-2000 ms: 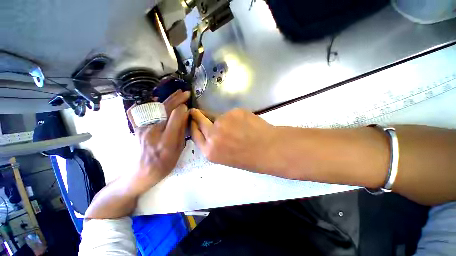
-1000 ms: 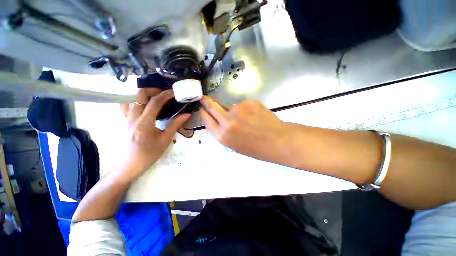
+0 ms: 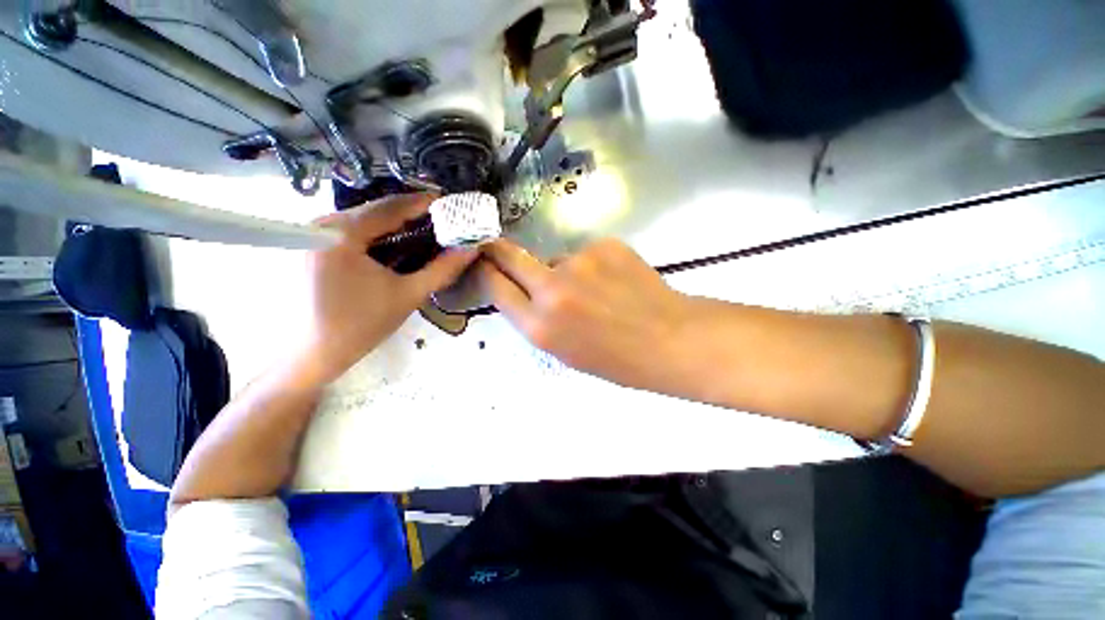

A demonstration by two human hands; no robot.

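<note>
A dark pouch piece [image 3: 410, 247] lies under the sewing machine head, partly hidden by my left hand and the white ribbed knob [image 3: 465, 219]. A zipper-like toothed line shows on it. My left hand [image 3: 376, 285] holds the piece on its left side, thumb and fingers around it. My right hand [image 3: 570, 303] pinches its edge close to the needle plate [image 3: 521, 191], just below the knob. The presser foot area [image 3: 519, 151] is partly hidden behind the black tension discs [image 3: 451, 148], so the needle's contact with the cloth cannot be seen.
A black pad [image 3: 830, 61] lies on the metal machine bed [image 3: 727, 182], with a loose thread below it. Dark stacked pieces [image 3: 170, 394] are at the white table's left end. A blue crate [image 3: 351, 551] is below the table, beside the dark apron [image 3: 630, 551].
The view has shifted, so the machine parts appear further right. My left hand has moved from beside the needle to the piece's left side. My right hand keeps pinching near the needle plate.
</note>
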